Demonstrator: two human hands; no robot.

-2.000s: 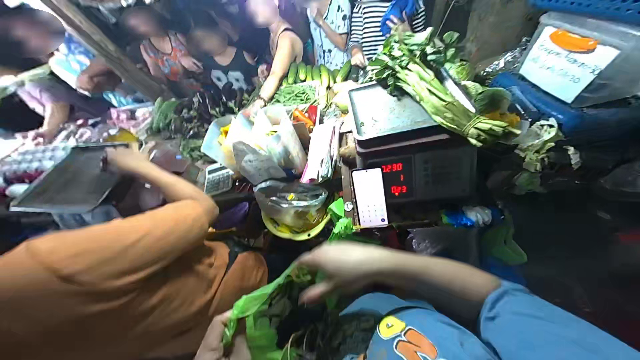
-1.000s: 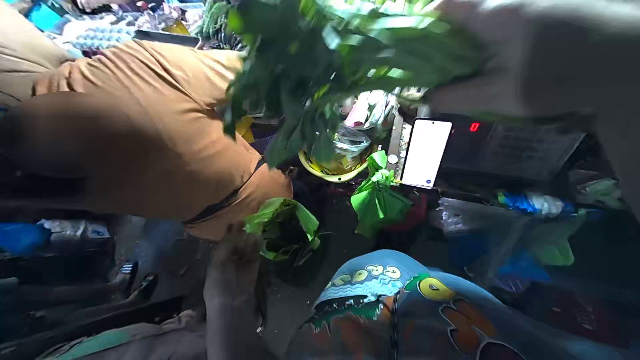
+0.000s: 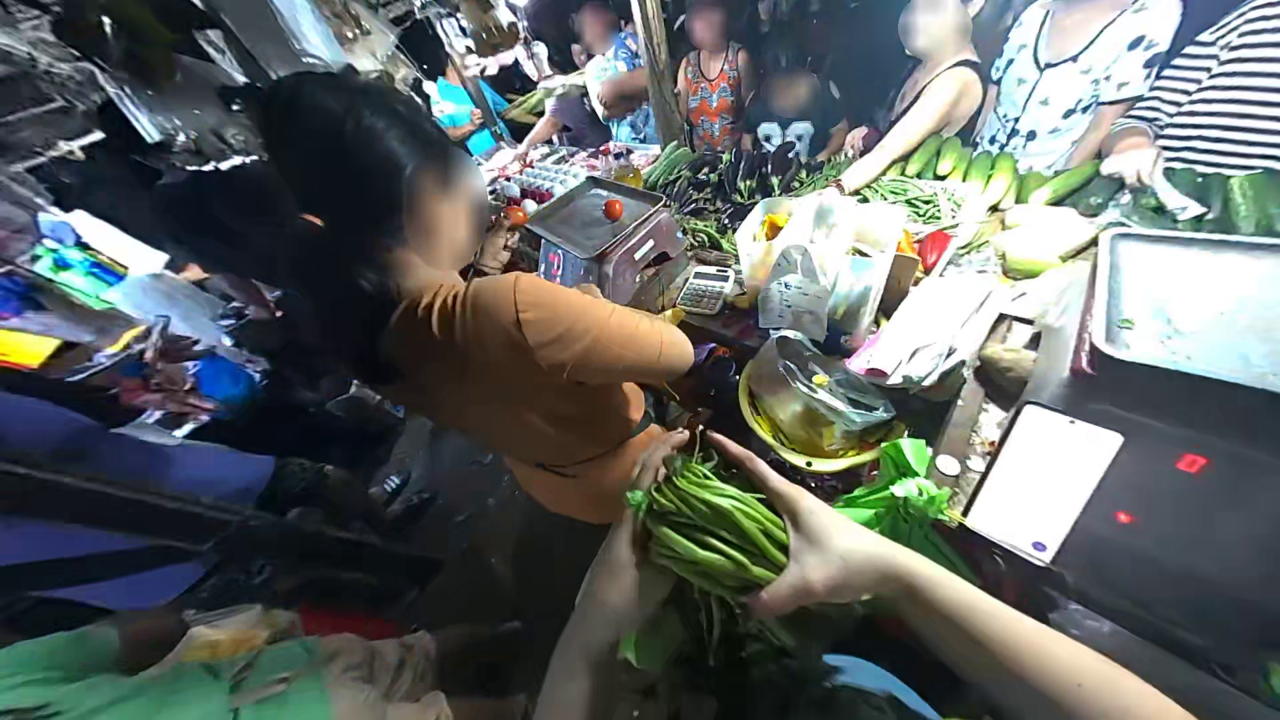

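Observation:
A thick bundle of green leafy-vegetable stems [image 3: 715, 525] is gripped between my two hands, stem ends up, its leaves hanging below in shadow. My left hand [image 3: 640, 510] wraps its left side, beside a bit of green plastic bag. On the right side my right hand [image 3: 815, 540] presses, thumb below and fingers reaching over the top. Right of the bundle hangs a bunched green plastic bag [image 3: 900, 495]. Beyond it stands a yellow basin [image 3: 815, 463] holding a clear plastic bag. A phone [image 3: 1045, 482] leans on the dark scale [image 3: 1180, 480], whose metal tray [image 3: 1190, 300] bears only small scraps.
A co-worker in an orange shirt [image 3: 560, 350] stands close at left, a hand near a second scale [image 3: 590, 215] with a tomato on its tray. A calculator [image 3: 706, 290], eggplants [image 3: 740, 175] and cucumbers [image 3: 1000, 180] lie on the stall. Several people stand behind it.
The leafy greens, raised high in my right hand a second ago, are now low between both hands. The greens seen earlier on the scale's tray are gone from it. The view has swung left.

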